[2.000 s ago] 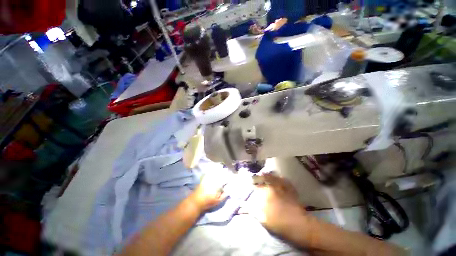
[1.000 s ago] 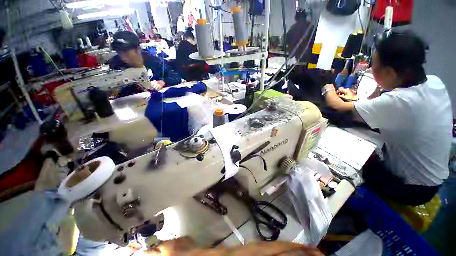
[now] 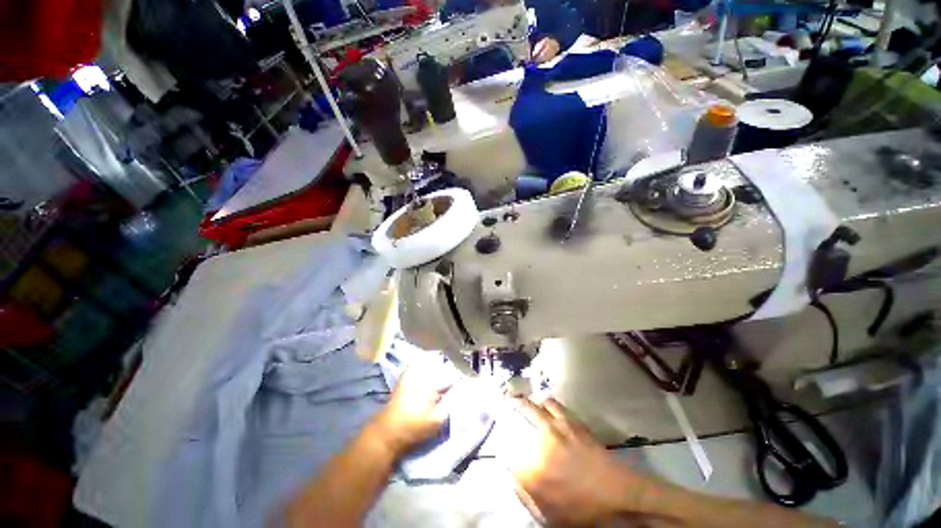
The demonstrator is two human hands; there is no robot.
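The light blue-grey garment piece (image 3: pixel 310 397) lies limp on the table left of the needle and runs under my hands. The cream sewing machine head (image 3: pixel 619 268) stands above it. The presser foot and needle area (image 3: pixel 500 361) is partly washed out by lamp glare. My left hand (image 3: pixel 418 407) is bare and holds the cloth just left of and below the needle, fingers pressed on it. My right hand (image 3: pixel 552 449) is bare, right of and below the needle, its fingers at the cloth's edge; the fingertips are lost in glare.
Black-handled shears (image 3: pixel 795 454) and a white strip (image 3: pixel 689 438) lie right of my right hand. A white tape roll (image 3: pixel 426 227) sits on the machine's left end. A thread cone (image 3: pixel 712 134) and navy fabric (image 3: pixel 560 129) are behind. A clear plastic bag (image 3: pixel 913 443) hangs at right.
The view swung right to other workers and came back to the needle. Compared with the oldest frame, both hands are in nearly the same place, with the cloth bunched slightly differently.
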